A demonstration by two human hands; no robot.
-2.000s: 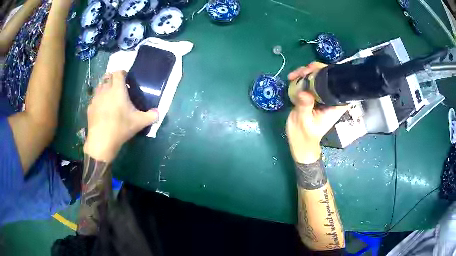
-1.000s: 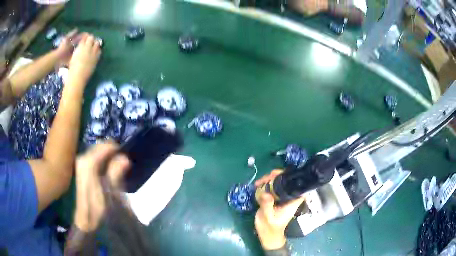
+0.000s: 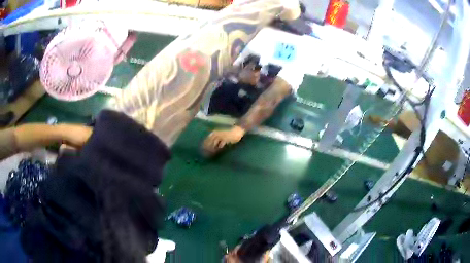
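My left arm, in a black sleeve, is raised across the view, its tattooed forearm reaching to the top. My left hand (image 3: 291, 10) is small and blurred there; a dark shape lies beside it, and I cannot tell whether it is held. My right hand (image 3: 241, 255) is cut off by the bottom edge, around the black electric screwdriver (image 3: 262, 242). A blue round board unit (image 3: 183, 217) lies on the green bench (image 3: 232, 190). The screwdriver's tip is hidden.
The screw feeder (image 3: 322, 233) and metal stand arm (image 3: 381, 192) stand at right. More units (image 3: 294, 201) lie beyond. A person's hand (image 3: 224, 138) rests across the bench. A pink fan (image 3: 77, 64) is at upper left. White cloth (image 3: 162, 251) shows at the bottom. A neighbour's arm is at left.
The view has tilted up. My left arm has risen from the cloth, where it lifted the phone, and now stretches forward. My right hand stays at the screwdriver, now at the bottom edge.
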